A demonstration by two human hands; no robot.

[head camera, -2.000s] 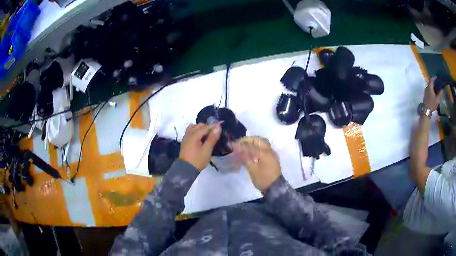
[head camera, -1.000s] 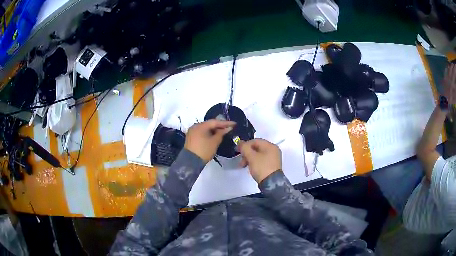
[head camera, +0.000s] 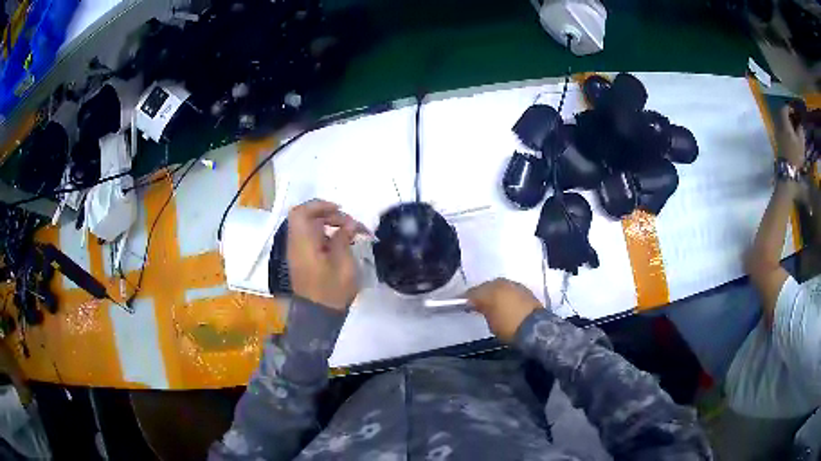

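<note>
A round, glossy black unit [head camera: 417, 248] sits on the white sheet in front of me, with a black cord running from its back toward the belt. My right hand [head camera: 502, 306] is at its near right side, pinching a slim white stick, likely an antenna [head camera: 446, 302], by its right end. My left hand [head camera: 322, 257] is left of the unit, fingers bent beside its edge; something small and pale shows at the fingertips, too blurred to name. A white housing [head camera: 245, 248] lies behind my left hand, its black head [head camera: 280, 261] partly hidden.
Several black ball heads [head camera: 621, 149] are piled at right. A white camera [head camera: 576, 25] stands on the green belt [head camera: 468, 54]. At left lie a small white box [head camera: 162, 110], a white housing [head camera: 110, 212] and a black stick-like tool [head camera: 76, 275]. A co-worker's arm [head camera: 770, 225] is at far right.
The black unit now shows a smooth, glossy round top instead of its open, wired side. My left hand has moved left off it. My right hand has moved down and right, a white stick now visible in it.
</note>
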